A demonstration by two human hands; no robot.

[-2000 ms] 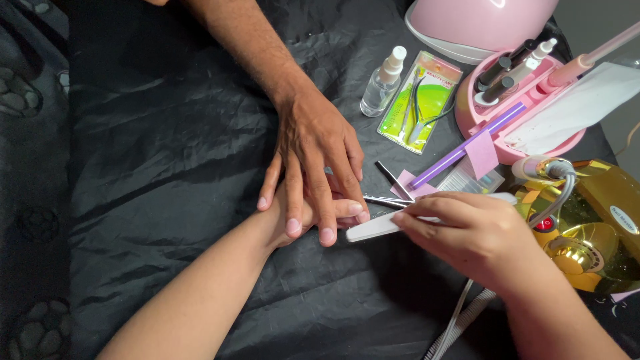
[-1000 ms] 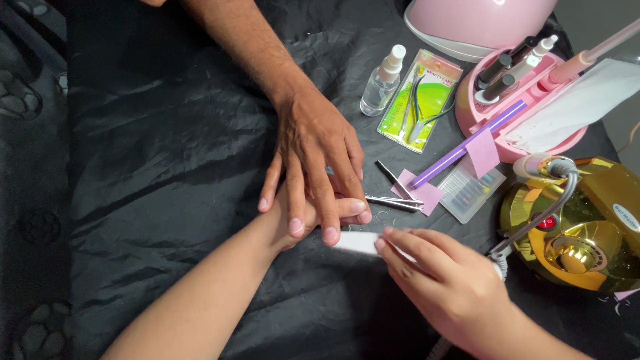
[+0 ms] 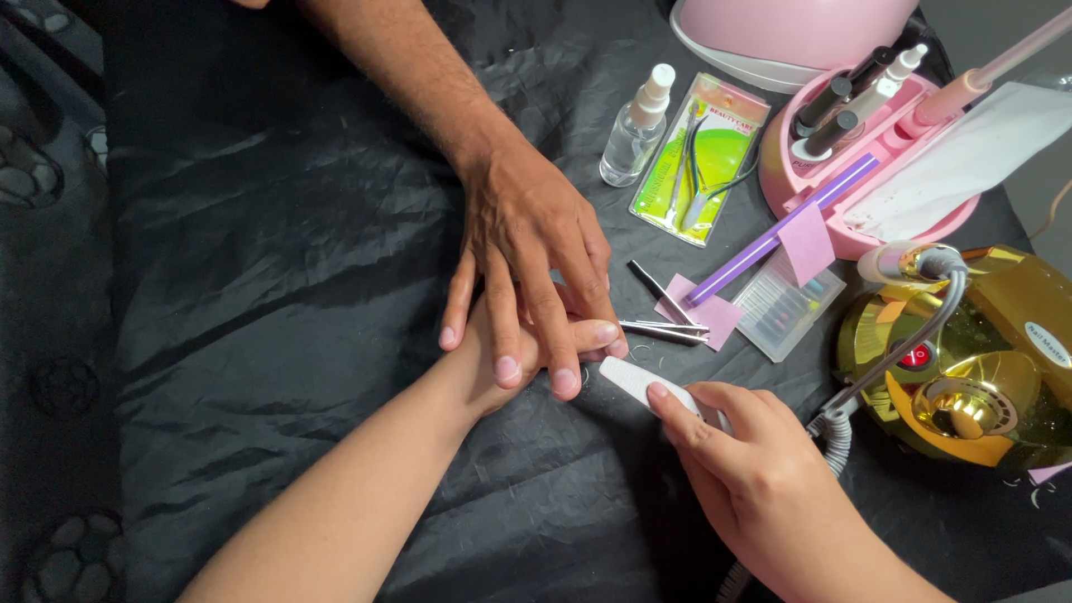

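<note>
My left hand (image 3: 502,356) lies palm up under another person's hand (image 3: 536,226), its thumb over that hand's fingertips at the right; most of my palm and fingers are hidden. My right hand (image 3: 745,444) grips a white nail file (image 3: 645,385), whose tip is close to the other person's fingertip held by my left thumb. Whether the file touches a nail cannot be told. Metal nail tools (image 3: 666,329) lie just beyond the fingertips, beside a pink paper square (image 3: 712,320) and a dark-handled tool (image 3: 657,285). Nail clippings are scattered near the file.
Rightward on the black cloth (image 3: 293,276) are a gold nail drill machine (image 3: 988,368) with its handpiece (image 3: 892,261), a clear case of bits (image 3: 787,306) and a purple stick (image 3: 779,230). Farther back are a pink organizer (image 3: 779,159), a spray bottle (image 3: 636,130), packaged cuticle nippers (image 3: 699,159) and a pink lamp (image 3: 787,33).
My right hand has moved toward the lower edge and then back up a little with the file, uncovering the case of bits and metal tools. My left hand and the other person's hand have hardly moved.
</note>
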